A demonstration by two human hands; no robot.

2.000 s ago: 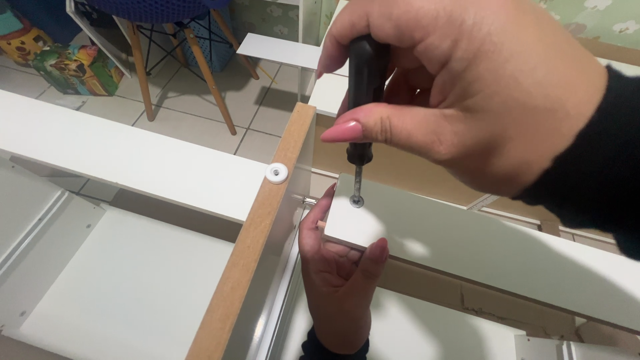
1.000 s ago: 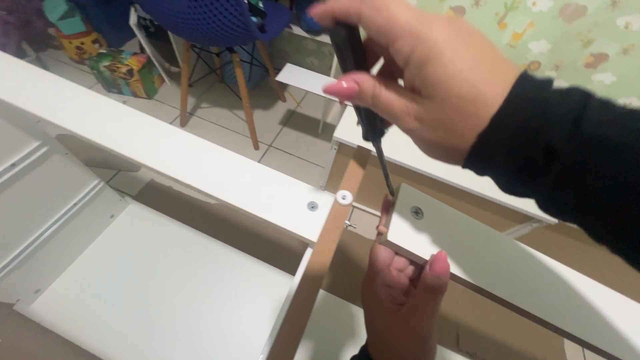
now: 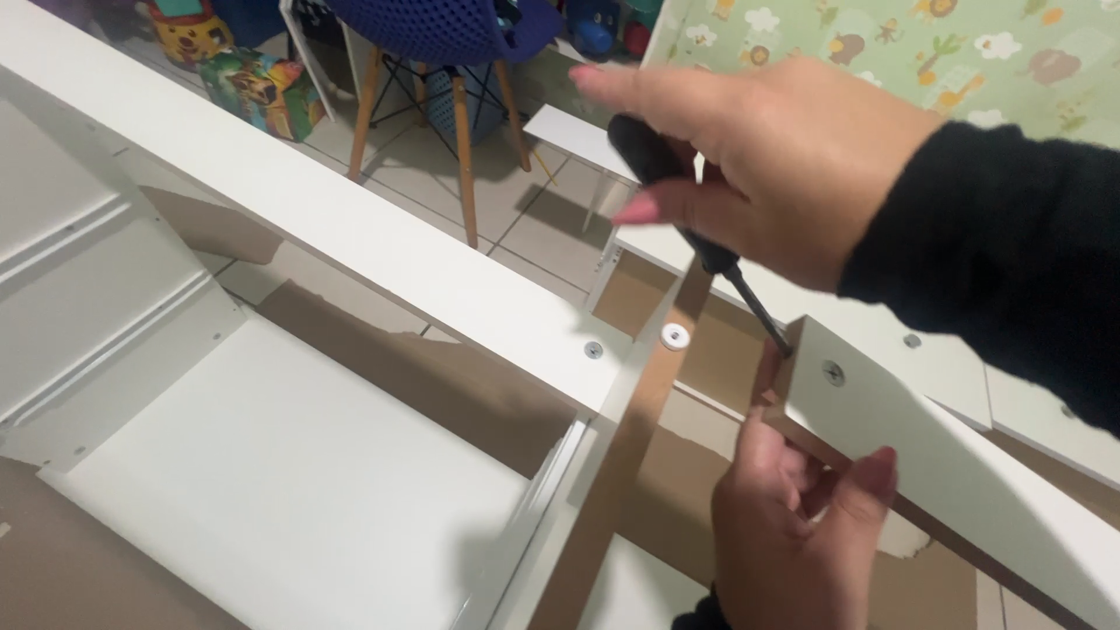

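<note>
My right hand (image 3: 752,166) holds a screwdriver (image 3: 652,162) by its black handle, the shaft slanting down to the end edge of a white board (image 3: 954,446). The exact contact of its tip cannot be told. From below, my left hand (image 3: 805,516) grips that board near its end, thumb on the near edge and fingers underneath. A cam lock fitting (image 3: 833,373) is set in the board's top face. To the left stands an upright panel with a bare brown edge (image 3: 643,411), which carries a round white fitting (image 3: 675,336).
A long white rail (image 3: 332,236) with a cam fitting (image 3: 593,350) meets the upright panel. Below it lies a white panel (image 3: 315,472) beside metal runners (image 3: 66,249). A blue chair (image 3: 437,31) with wooden legs stands behind on the tiled floor.
The screwdriver has moved from the cam fitting on the board's top face to the board's end edge. Its end now sits apart from the upright panel. The view has shifted.
</note>
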